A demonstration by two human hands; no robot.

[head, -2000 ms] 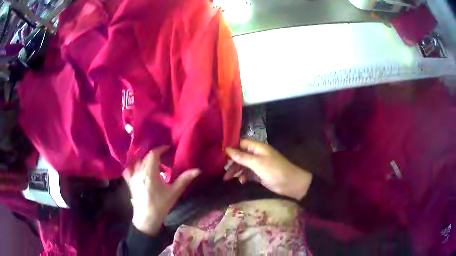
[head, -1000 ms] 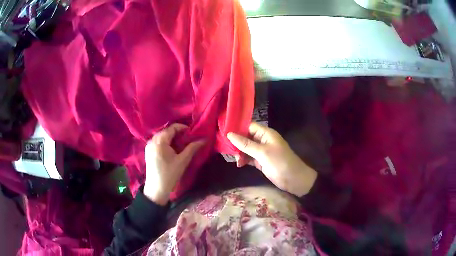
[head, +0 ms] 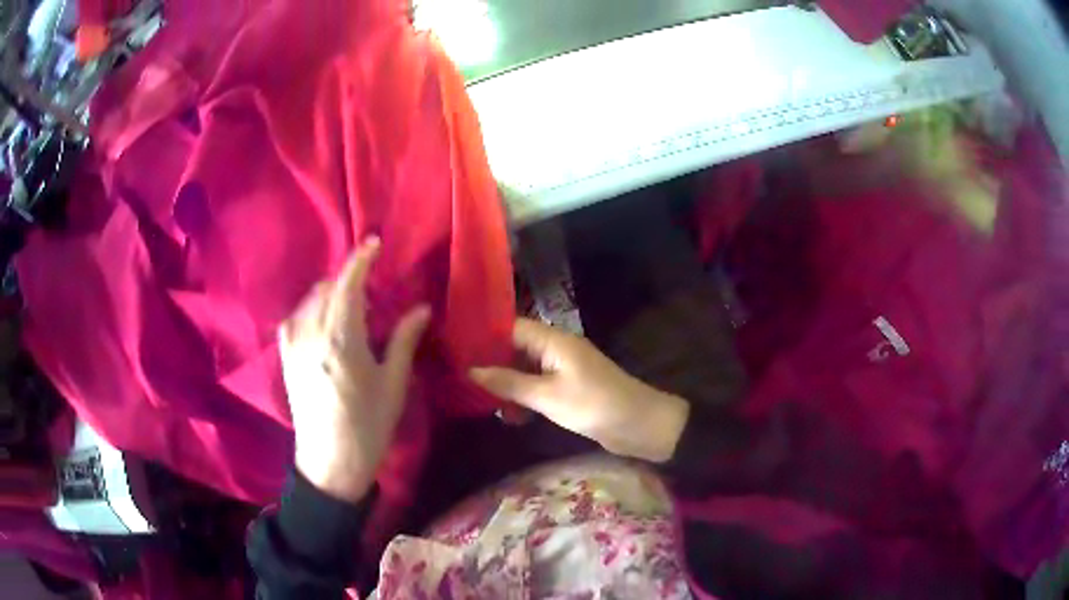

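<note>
A large crimson garment hangs in folds over the table's front edge at the left and reaches towards my lap. Its right edge looks orange-red under the light. My left hand lies on the cloth with its fingers spread and the thumb apart. My right hand pinches the lower right edge of the garment between thumb and fingers; some fingertips are hidden behind the cloth. The needle area is not visible.
The white table edge with a printed scale runs across the upper right. A dark red scrap lies at the top right. Printed crimson garments are heaped at the right. A white box-like part stands at lower left.
My left hand has opened from its bunched hold and spread on the cloth. My right hand still holds the edge. The view has shifted, and a blurred yellow-green patch appears at the right.
</note>
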